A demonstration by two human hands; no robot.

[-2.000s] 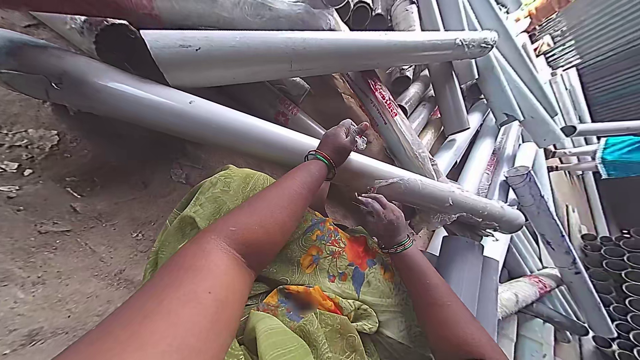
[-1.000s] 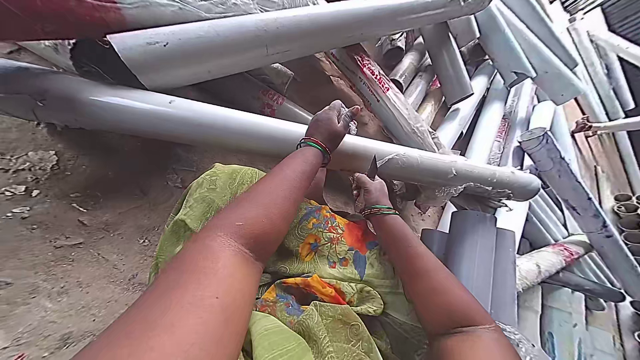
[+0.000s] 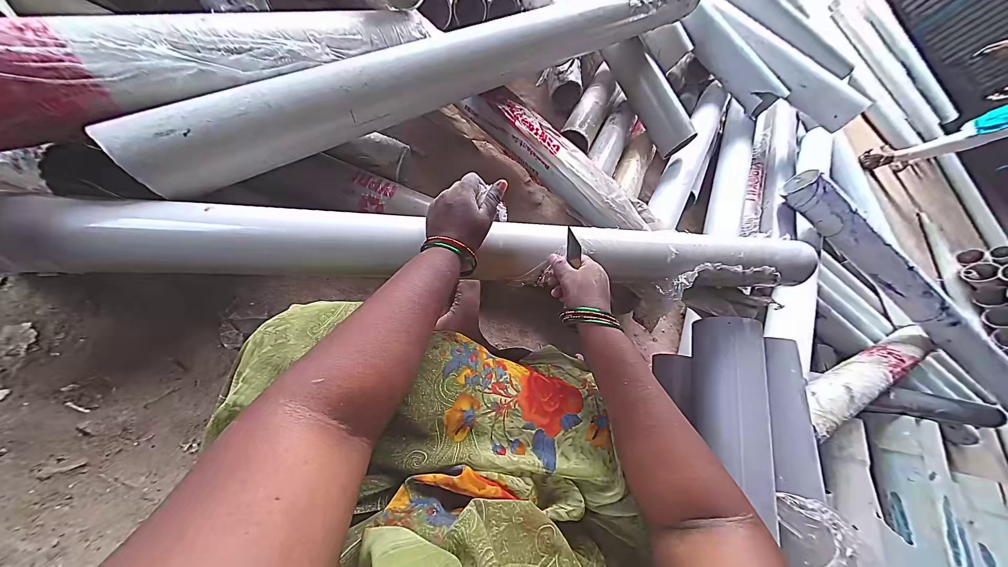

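A long light-grey plastic pipe [image 3: 315, 242] lies crosswise before me, with torn clear plastic film [image 3: 713, 272] clinging to its right part. My left hand [image 3: 466, 211] is closed over the pipe's upper side, a bit of whitish film showing at its fingers. To its right, my right hand [image 3: 581, 282] holds a small knife blade [image 3: 574, 246], point up, against the near side of the pipe. Whether the blade has a handle is hidden by the fingers.
Behind lie a half-cut grey pipe [image 3: 354, 98] and film-wrapped pipes [image 3: 197, 55] with red print. More pipes pile up at the right, with dark grey ones [image 3: 732, 409] beside my right forearm. Bare soil [image 3: 87, 425] is at left. Another person's hand [image 3: 876, 159] shows far right.
The knife blade now stands more upright in my right hand, which was lower with its fingers spread in the oldest frame. My left hand stays at the pipe. The view has turned somewhat.
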